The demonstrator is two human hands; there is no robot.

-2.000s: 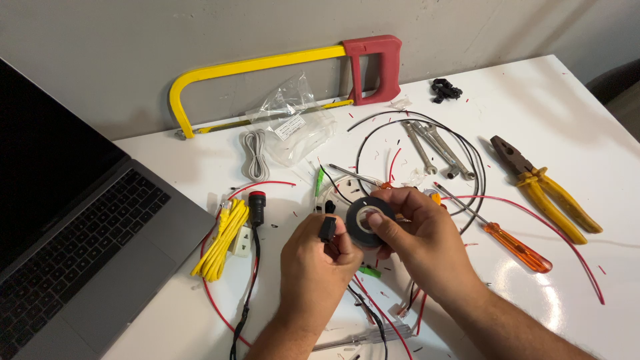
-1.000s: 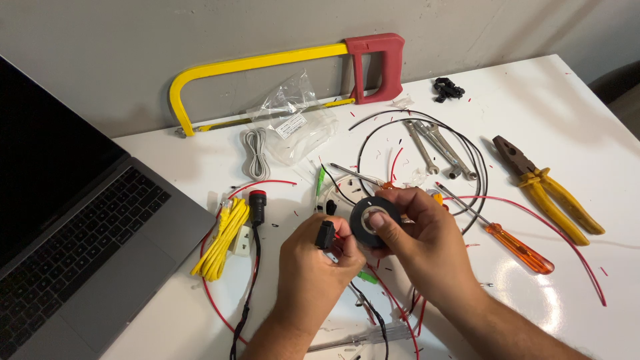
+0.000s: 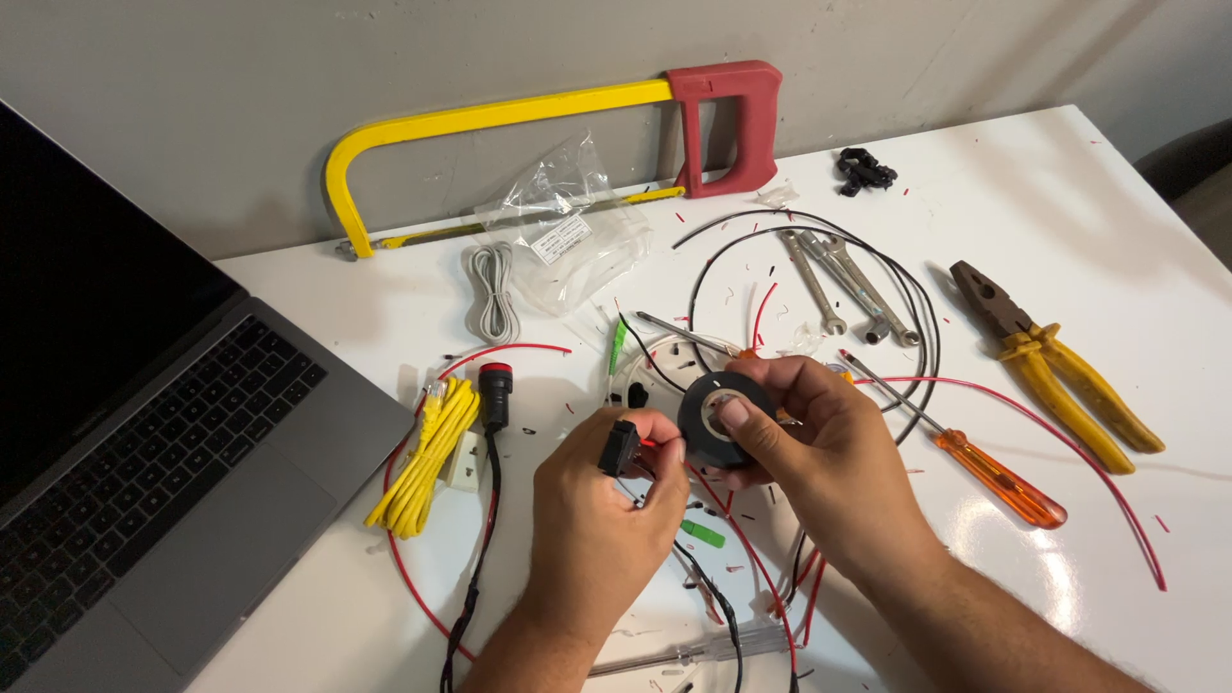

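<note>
My left hand (image 3: pixel 611 500) is closed around a small black plastic component (image 3: pixel 619 449) with red and black wires at it; its thumb and forefinger pinch close to the tape roll. In my right hand (image 3: pixel 837 462) is a roll of black electrical tape (image 3: pixel 724 420), the thumb pressed at its core. The two hands are almost touching above the middle of the white table. Whether a strip of tape runs between them cannot be told. Red and black wires (image 3: pixel 741 539) hang below the hands. To the left lies a red-capped indicator lamp (image 3: pixel 495 380) with a taped cable.
Left stands a laptop (image 3: pixel 221 472), beside a yellow cable bundle (image 3: pixel 428 462). A hacksaw (image 3: pixel 510 111) leans on the wall behind a plastic bag (image 3: pixel 577 250) and grey cable (image 3: pixel 494 294). Wrenches (image 3: pixel 852 284), an orange-handled screwdriver (image 3: pixel 1001 481) and pliers (image 3: pixel 1059 375) lie right. Wire scraps are scattered about.
</note>
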